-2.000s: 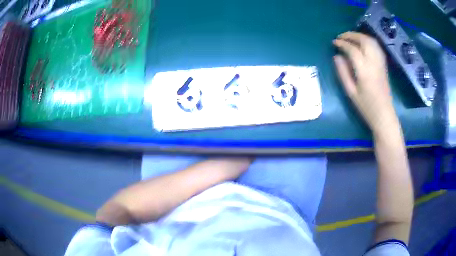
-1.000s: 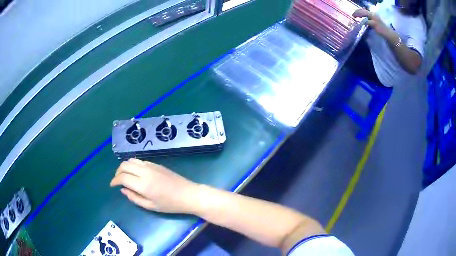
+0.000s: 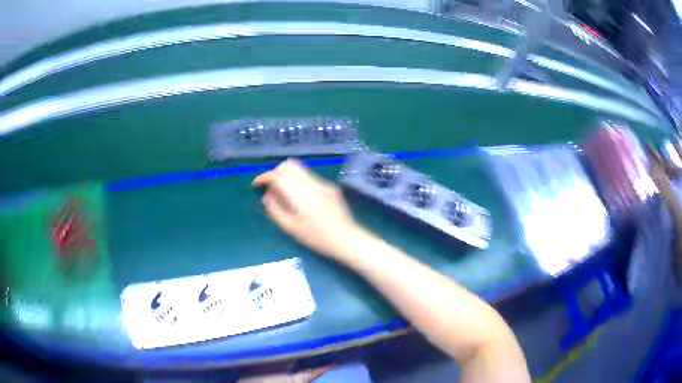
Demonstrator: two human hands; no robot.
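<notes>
The picture is blurred. A white-glaring fixture plate with three round cutouts [image 3: 220,303] lies flat near the belt's front edge. My right hand [image 3: 303,206] is over the belt, beyond and right of that plate, fingers loosely bent, with nothing visible in it. A thicker grey fixture with three dark circles [image 3: 419,196] lies slantwise just right of the hand. Another grey fixture [image 3: 284,140] lies past the blue line, just beyond my fingertips. My left hand is not visible; a bit of skin shows at the bottom edge, below the belt.
A green mat [image 3: 26,247] with a heap of small red parts [image 3: 72,233] is at the left. At the right are a glaring clear tray or pack [image 3: 557,213], a pinkish-red stack [image 3: 619,166] and a blurred person's arm. Pale rails curve across the back.
The view has swung back left from the far right side. My right hand has moved from in front of the slanted fixture to its left, near the far fixture. The front plate is fully in view again.
</notes>
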